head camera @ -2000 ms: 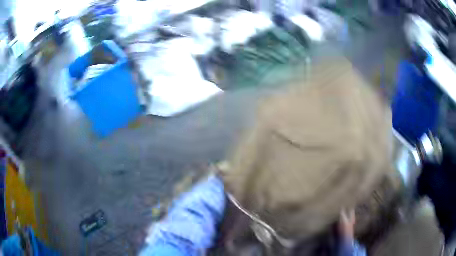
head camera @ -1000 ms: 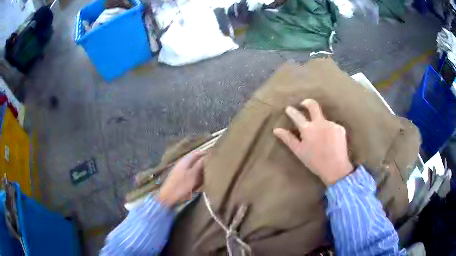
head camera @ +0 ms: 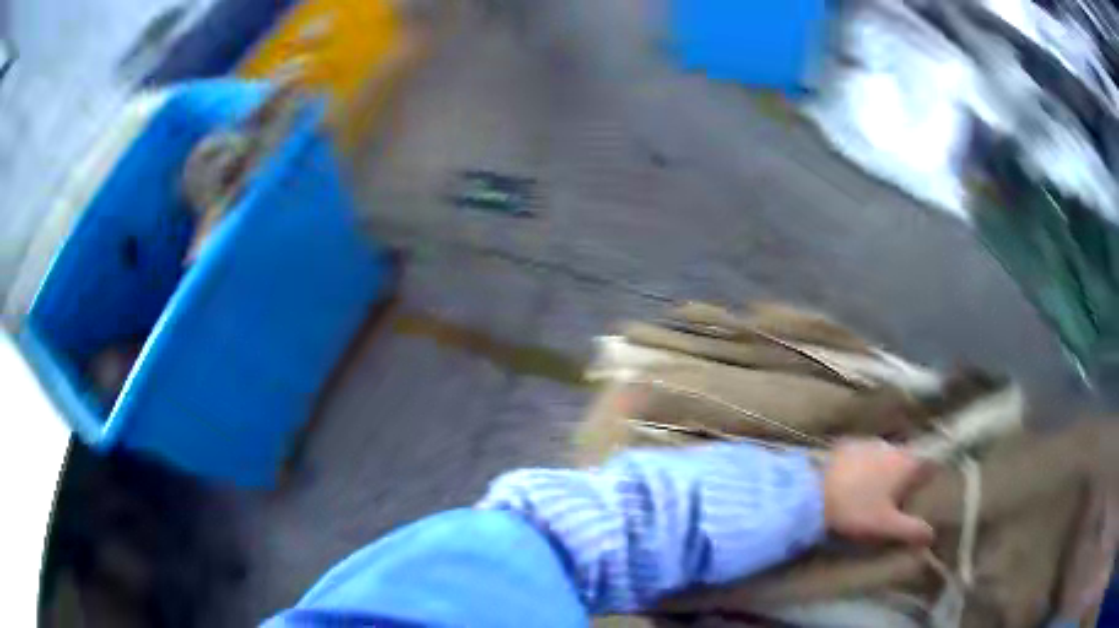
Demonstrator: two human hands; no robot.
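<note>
The view is blurred. A brown bundle of garment panels [head camera: 1037,515] lies at the lower right, cut off by the picture's edge. An off-white tie string [head camera: 969,521] runs over it. My left hand [head camera: 874,491] lies on the brown cloth just left of the string, thumb apart from the fingers; whether it grips cloth cannot be told. Narrower brown stacks with off-white layers [head camera: 736,383] lie beyond my left forearm. My right hand is not visible; a pinkish blur at the far right edge cannot be made out.
A blue bin [head camera: 264,307] with crumpled cloth stands at the left, a yellow-orange object [head camera: 331,55] behind it. Another blue bin [head camera: 749,37] is at the top. White [head camera: 902,111] and green cloth [head camera: 1049,264] lie at the upper right. The grey floor has a yellow line [head camera: 491,350].
The view has swung left, bringing the near blue bin in and the large bundle towards the right edge. My right hand has left the view. My left hand now lies beside the tie string.
</note>
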